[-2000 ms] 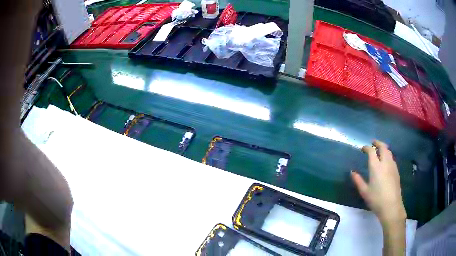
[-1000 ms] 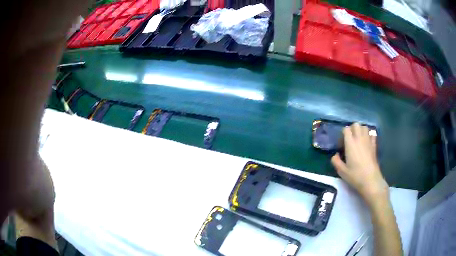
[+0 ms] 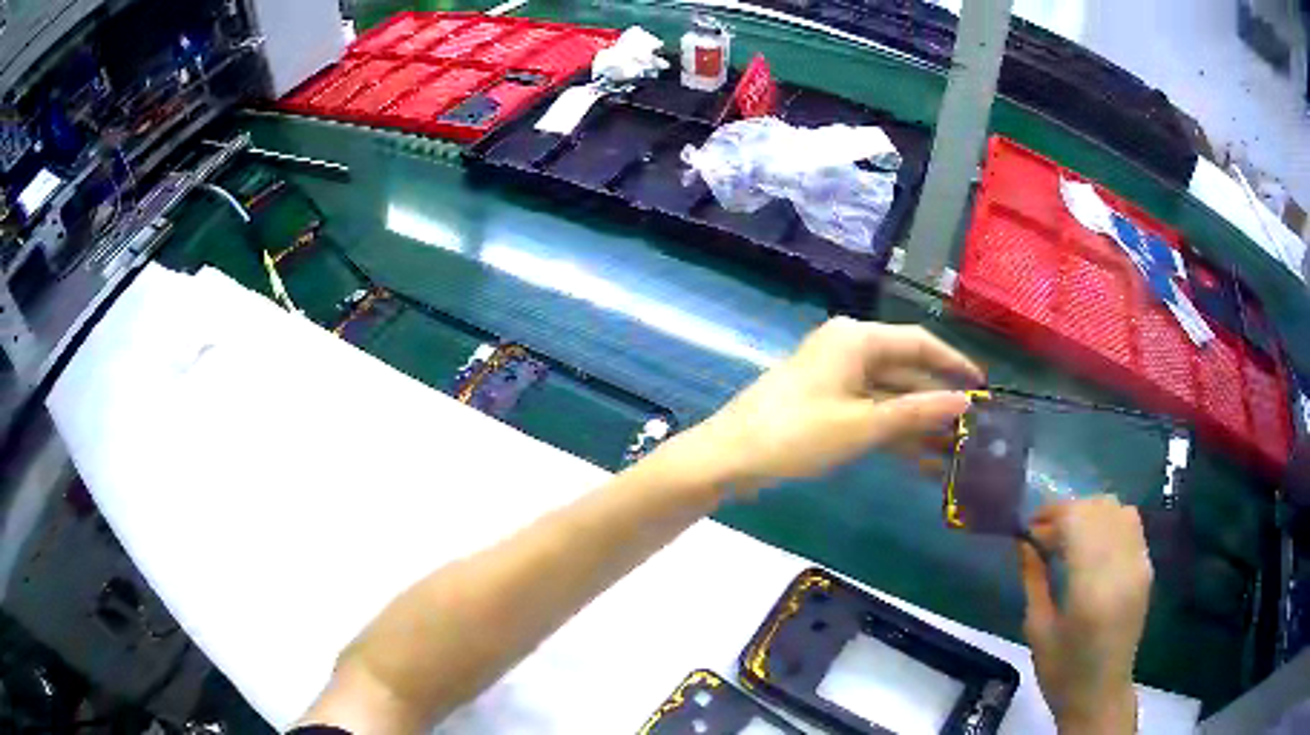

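My left hand [image 3: 876, 395] reaches in from the lower left and grips the upper left corner of a thin black phone frame [image 3: 991, 467], by its solid end with orange-yellow edging. The frame is held up over the green belt; its whitish contacts are at the right end. My right hand [image 3: 1092, 589] is at the frame's lower edge, fingers bent together. A short dark piece shows at its fingertips; whether this is tweezers or the frame's edge I cannot tell. A thicker black frame [image 3: 805, 639] and a thin frame [image 3: 704, 707], cut off by the picture's bottom, lie on the white mat.
The green belt [image 3: 575, 316] carries more black frames [image 3: 503, 381] at left. The white mat [image 3: 345, 503] runs along the near edge. Beyond the belt are red trays [image 3: 1063, 259], a black tray [image 3: 632, 158] with a crumpled plastic bag [image 3: 805, 172], and a grey post [image 3: 960, 144]. Machinery stands at upper left.
My right hand has picked the frame up from the belt and moved to its lower edge. My left hand has come across from the left and taken its corner. The view has shifted.
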